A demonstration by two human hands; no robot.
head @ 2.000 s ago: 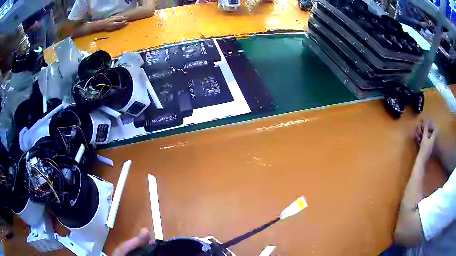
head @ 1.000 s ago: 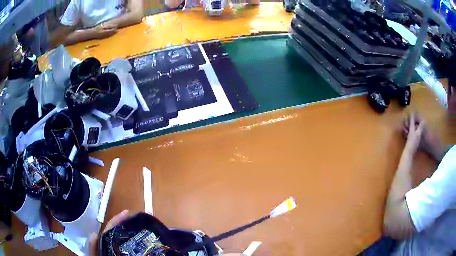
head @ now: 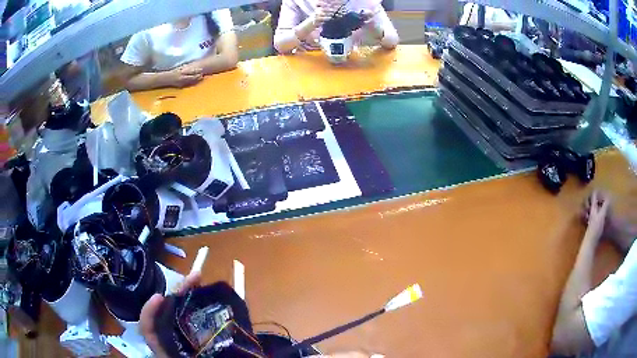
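Observation:
A black camera inner shell [head: 209, 318] with a circuit board and thin coloured wires is at the bottom, its open side up. My left hand [head: 152, 323] holds it at its left rim, thumb and fingers around the edge. A second black part touches it on the right. A thick black tail cable [head: 342, 328] with a white-and-yellow tip runs right over the bench. My right hand [head: 342, 355] is a small sliver at the bottom edge; its fingers are hidden.
White housings with black shells [head: 119, 262] are piled at left. Printed black panels [head: 307, 164] lie on a white sheet. Stacked dark trays [head: 513, 105] and black ball units [head: 564, 168] are at right. A person's arms [head: 583, 280] rest at right; other people sit across.
The view has tilted up, showing more of the people across. The black shell has come further into view in my left hand, its board and wires now exposed upward.

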